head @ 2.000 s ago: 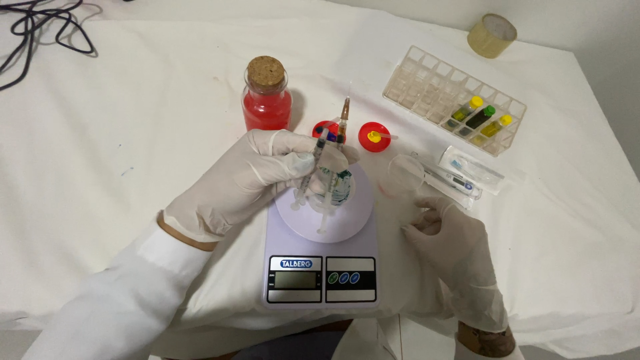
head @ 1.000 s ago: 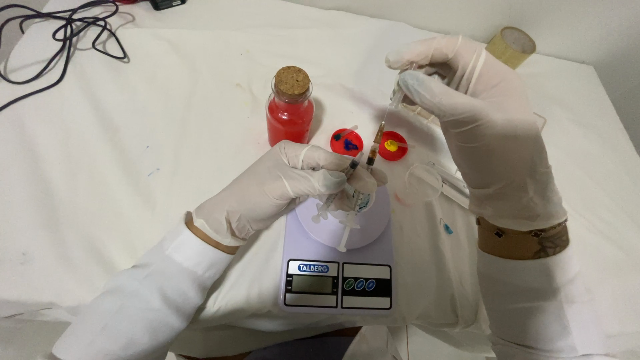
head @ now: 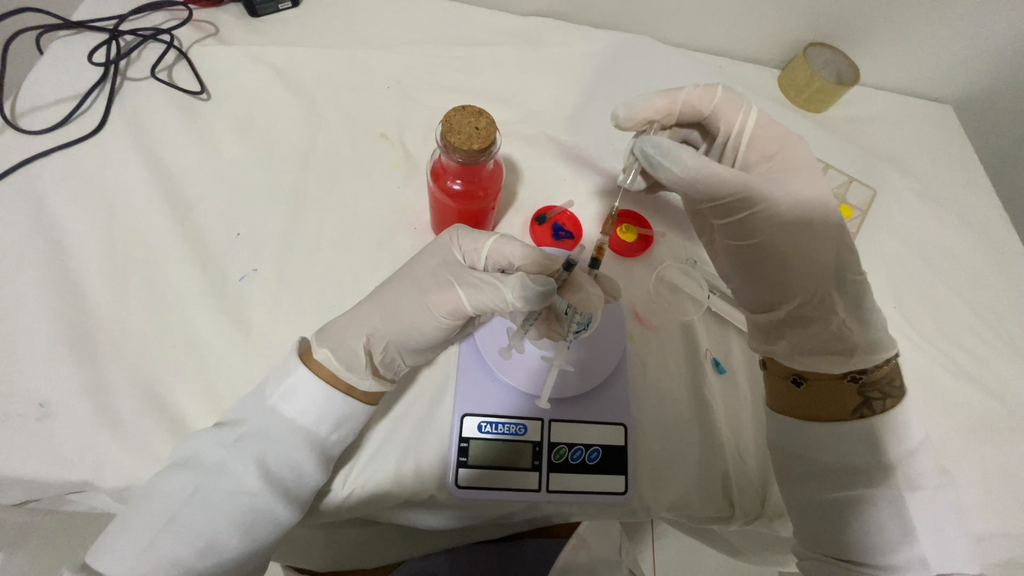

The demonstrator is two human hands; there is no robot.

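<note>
My gloved left hand holds two small syringes over the lilac Talberg scale. One syringe has amber-brown liquid and a needle pointing up; the other syringe has dark contents. A small clear dish or cup shows by my left fingers, partly hidden. Above the needle, my gloved right hand pinches a small clear tube or cap, its opening at the needle's tip. Behind the scale lie a red cap with blue paint-like matter and a red cap with yellow matter.
A corked bottle of red liquid stands behind my left hand. A tape roll and partly hidden tube rack are at right. A clear round lid lies beside the scale. Black cable lies at back left.
My right hand has risen from beside the scale to above the needle and now holds a small clear piece. My left hand still holds the syringes.
</note>
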